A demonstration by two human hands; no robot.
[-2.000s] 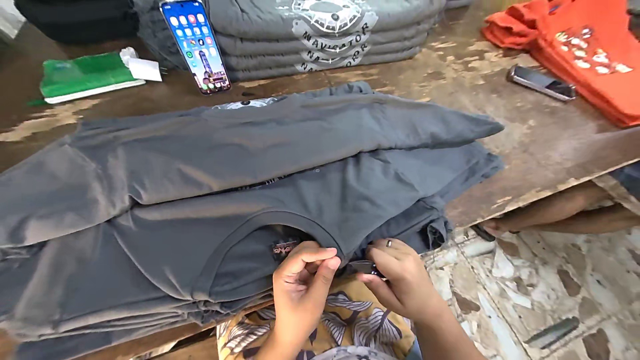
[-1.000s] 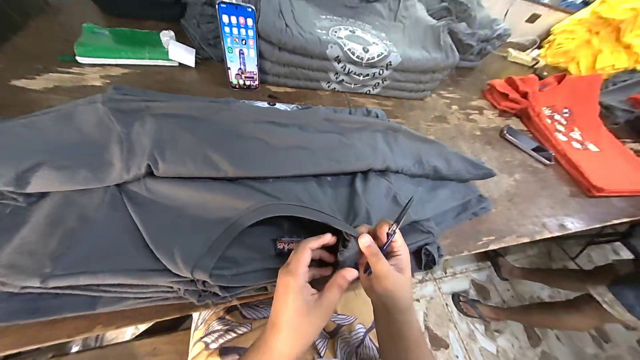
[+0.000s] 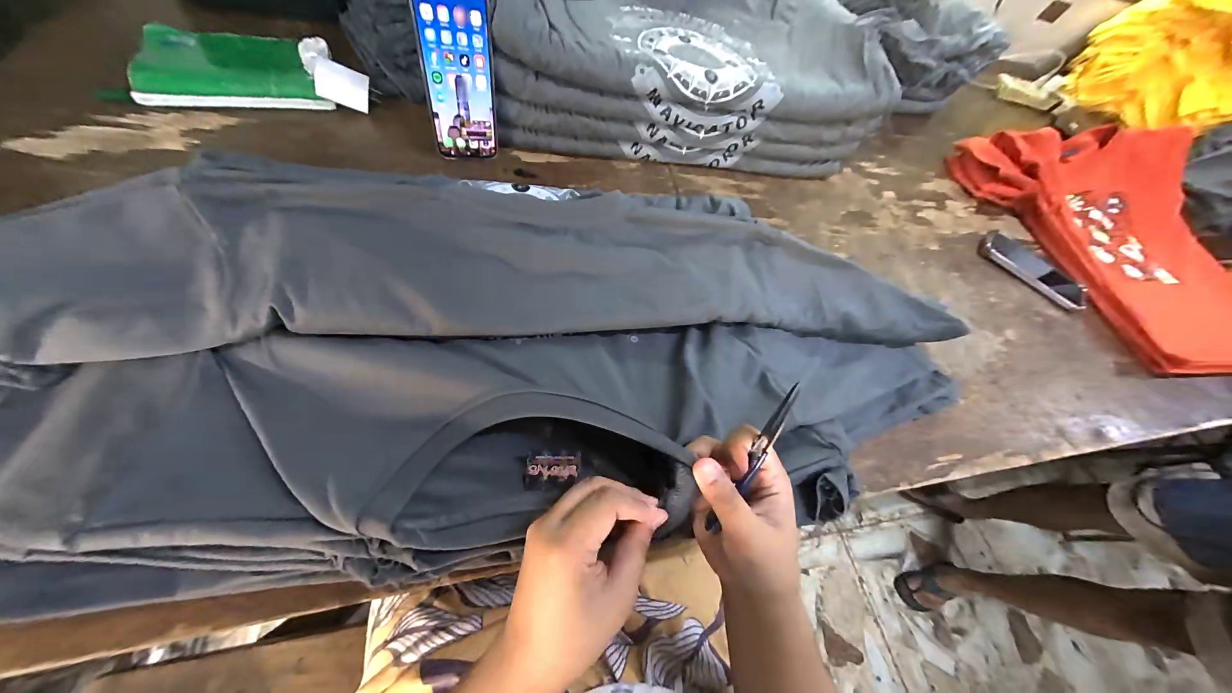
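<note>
A dark grey T-shirt [image 3: 337, 414] lies on a stack of similar shirts, its round neckline facing me and a small label [image 3: 552, 467] inside the collar. My right hand [image 3: 746, 500] pinches the right end of the neckline between thumb and finger. The same hand holds small scissors [image 3: 770, 430], blades pointing up and away; whether the blades are apart is unclear. My left hand [image 3: 597, 549] is at the near edge of the neck opening, thumb and forefinger pinched together at the collar fabric. Whether cloth or thread is between those fingertips cannot be made out.
Behind the shirts, a lit smartphone [image 3: 457, 87] leans against folded printed grey shirts [image 3: 693, 87]. A green cloth bundle [image 3: 226, 69] lies back left. To the right are a second phone [image 3: 1033, 270], an orange shirt [image 3: 1126, 241] and yellow cloth [image 3: 1155, 63]. Another person's legs [image 3: 1059, 587] show beyond the table edge.
The scissors, mostly hidden in my right hand two seconds ago, now stick up beyond its fingers. Both hands remain at the neckline. The view has shifted, bringing the yellow cloth in.
</note>
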